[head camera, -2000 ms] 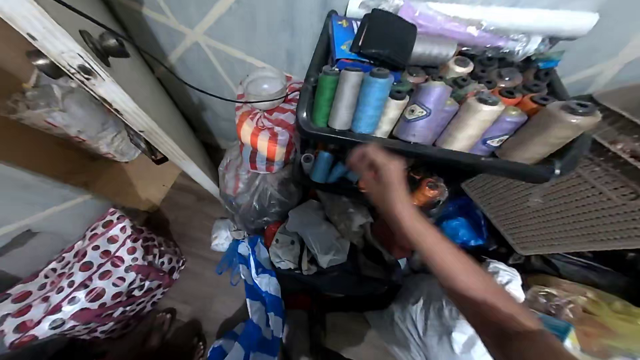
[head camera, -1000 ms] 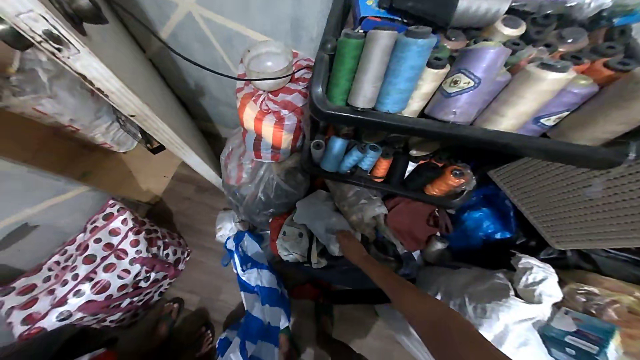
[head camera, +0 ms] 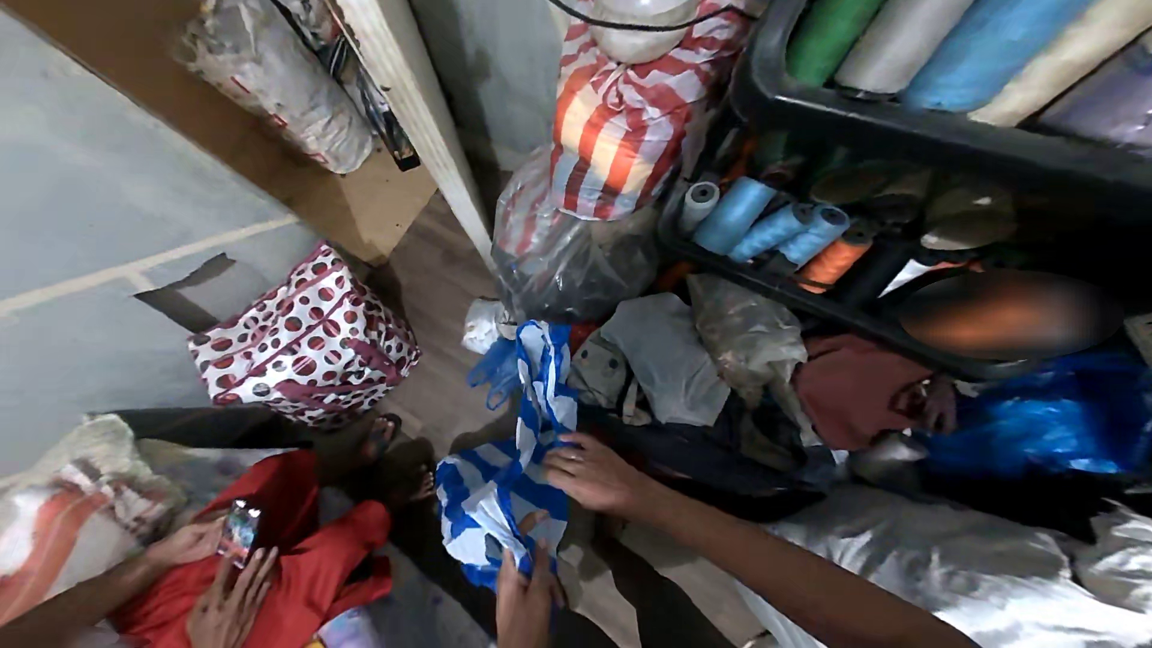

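A blue-and-white striped plastic bag point(head camera: 481, 504) hangs at the lower middle, its upper part reaching up toward a small translucent blue bag point(head camera: 497, 371). My left hand point(head camera: 526, 585) pinches the bag's lower edge between thumb and fingers. Above and to the right, my right hand point(head camera: 589, 472) has its fingers curled on the bag's side, gripping the plastic. What lies inside the bag is hidden. Beside my right hand are a light grey cloth point(head camera: 670, 360) and a dark fabric heap point(head camera: 711, 468).
Black crates point(head camera: 900, 121) with thread cones and blue spools point(head camera: 736, 216) stand at upper right. A red-striped bag point(head camera: 603, 126) rests on a clear plastic bag point(head camera: 576, 270). A dotted bag point(head camera: 306, 351) sits left on the floor. Another person's hands point(head camera: 211, 558) hold a phone point(head camera: 239, 533) at lower left.
My right hand has moved from the crates, over the grey cloth, down left to the striped bag. My left hand now shows clearly on the bag. The view has swung left, bringing another person's hands into sight.
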